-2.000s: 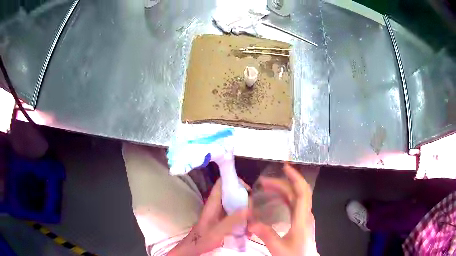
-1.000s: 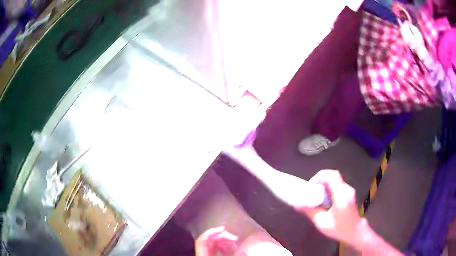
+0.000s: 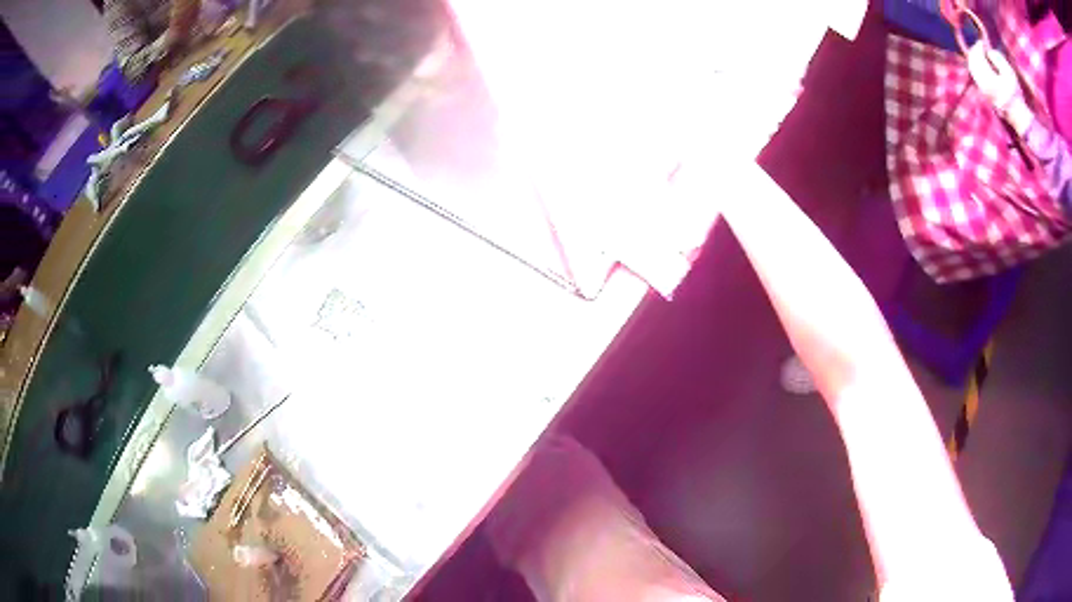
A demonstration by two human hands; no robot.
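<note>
My right arm reaches up from the lower right to the overexposed area at the top centre. My right hand is lost in the white glare there, so its grip cannot be told. My left hand is out of the picture. The pale workpiece cannot be made out. The brown cardboard mat [image 3: 312, 535] lies at the lower left, with the small white cup [image 3: 253, 555] on it and thin sticks near its far edge. The sheet-metal bench [image 3: 400, 388] is mostly washed out.
A crumpled white rag [image 3: 202, 476], a thin rod [image 3: 253, 426] and two squeeze bottles [image 3: 198, 393] lie or stand beyond the cardboard. A divider [image 3: 459, 223] crosses the bench. Black loops [image 3: 265, 127] lie on the green strip. A person in a checked garment [image 3: 958, 165] is at the right.
The view has swung from over the cardboard towards the right. My right arm has extended up into the glare. The workpiece, held in my right hand a second ago, is no longer distinguishable. My left hand has left view.
</note>
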